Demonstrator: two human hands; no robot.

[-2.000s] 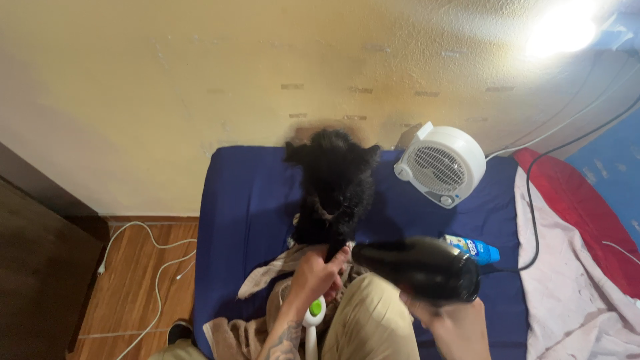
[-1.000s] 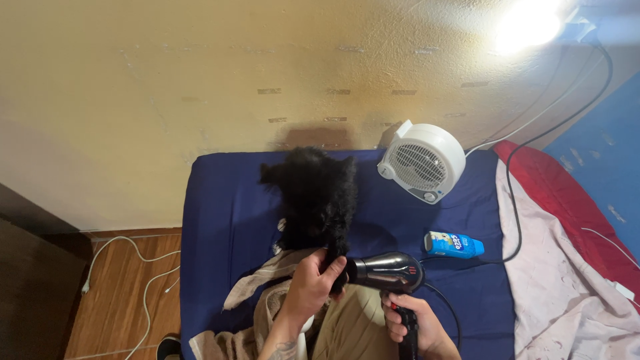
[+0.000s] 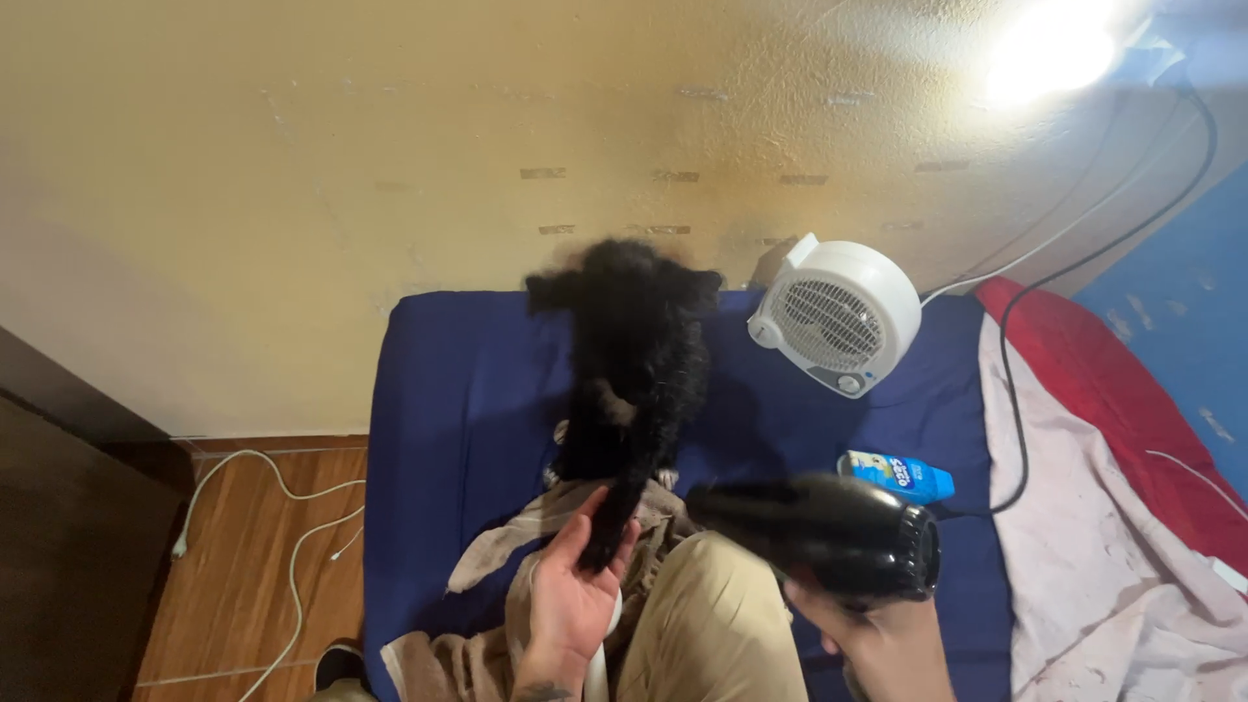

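Note:
A small black dog (image 3: 634, 341) sits on the dark blue bed sheet (image 3: 468, 390), one front leg stretched toward me. My left hand (image 3: 580, 575) holds that leg's paw, palm up, fingers around it. My right hand (image 3: 848, 624) grips a black hair dryer (image 3: 819, 531) from below; its nozzle points left at the held leg and the handle is mostly hidden. A beige towel (image 3: 497, 551) lies under the paw and by my knee. Partly behind my left wrist is a white object (image 3: 600, 673), its kind unclear.
A white fan heater (image 3: 834, 317) stands on the bed at the right. Near the dryer lies a blue bottle (image 3: 897, 476). A black cord (image 3: 1014, 390) runs down from the wall. Pink cloth (image 3: 1072, 546) covers the right side; a white cable (image 3: 297, 565) lies on the wooden floor.
The dog's head has lifted, and its foreleg now lies over my opened-up left palm. The dryer has tilted, its rear end now lower and toward the right, hiding its handle.

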